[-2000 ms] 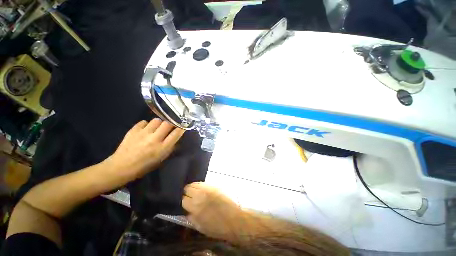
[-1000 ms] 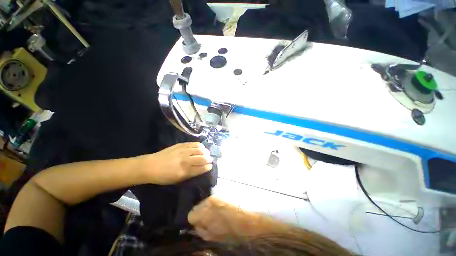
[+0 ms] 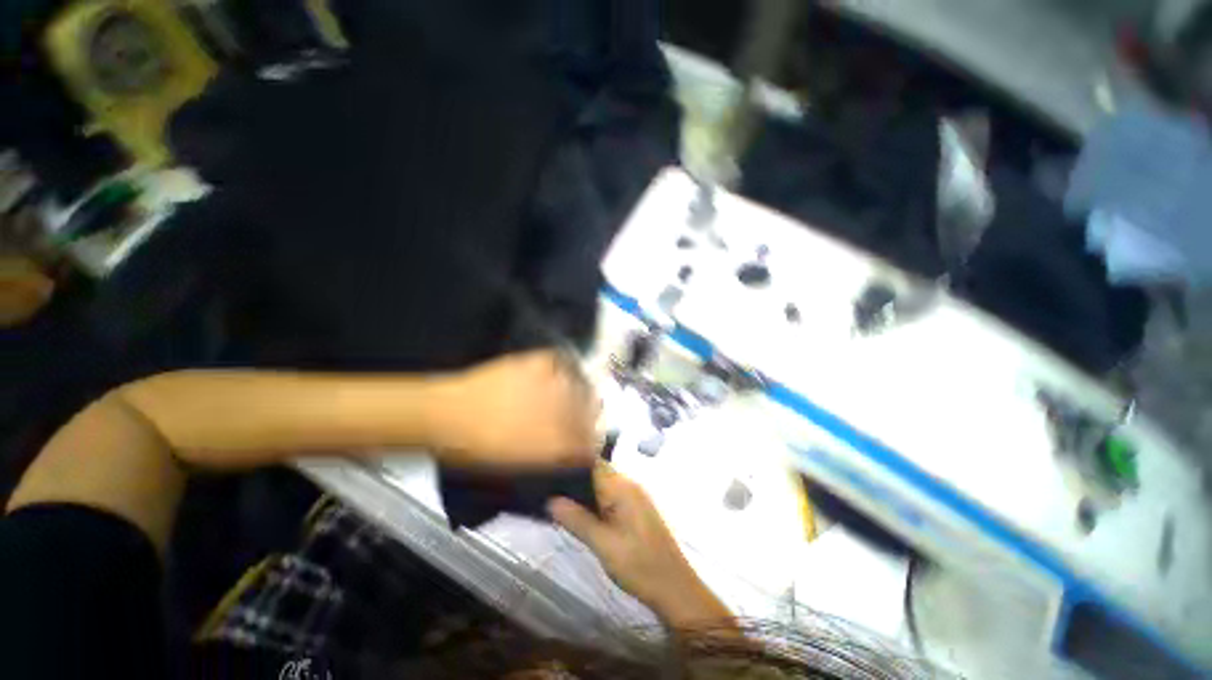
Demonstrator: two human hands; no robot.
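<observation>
The frame is blurred. Black cloth (image 3: 386, 199) covers the left half of the head view and runs to the sewing machine. My left hand (image 3: 521, 409) rests on the cloth, closed at its edge, just left of the needle area. My right hand (image 3: 638, 538) is below and to the right, thumb and fingers at the cloth's lower right edge near the needle area. The white sewing machine head (image 3: 851, 345) with its blue stripe slopes down to the right. The needle and presser foot are too blurred to make out.
A cream-yellow machine (image 3: 126, 60) stands at the upper left. The green bobbin piece (image 3: 1119, 460) sits on the machine head. A clear plastic bag (image 3: 964, 186) and pale blue sheets (image 3: 1150, 193) lie beyond it. A grey strip (image 3: 452, 558) marks the table's front edge. Hair crosses the bottom.
The view has turned and shifted, so the machine now slants and sits further right. My right hand has come up close to my left hand. The cloth's lower end shows more of the table edge.
</observation>
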